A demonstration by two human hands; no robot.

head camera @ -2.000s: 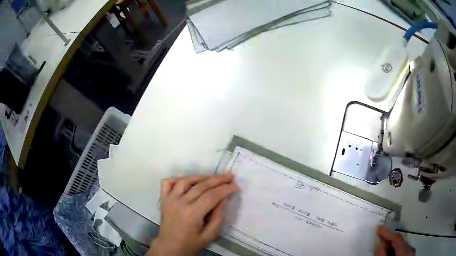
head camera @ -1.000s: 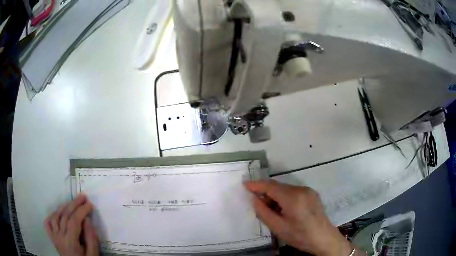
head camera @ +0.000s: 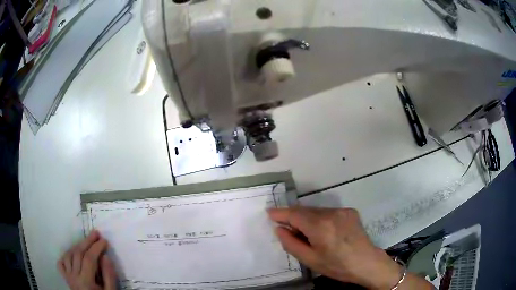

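Note:
The white pattern template (head camera: 186, 255) with printed lines and writing lies on a green fabric panel (head camera: 186, 188), which shows as a border along its far edge. Both lie flat on the table in front of the machine. My left hand (head camera: 87, 263) rests on the template's left end, fingers bent. My right hand (head camera: 331, 238) holds the template's right end, thumb and fingertips at its edge; what lies under the fingers is hidden. The cream sewing machine (head camera: 198, 62) stands beyond, its needle plate (head camera: 195, 152) bare of cloth.
Stacked cut panels (head camera: 68, 62) lie at the far left of the table (head camera: 51, 170). Black thread snips (head camera: 411, 116) and a thin metal tool (head camera: 441, 143) lie right of the needle. Black looped scissors (head camera: 489, 150) lie at the right end. A white basket (head camera: 464, 257) is below right.
The view has swung from the table's left side to the machine. In the last second the template and panel have tilted slightly, right end farther away. My hands stay at its two ends.

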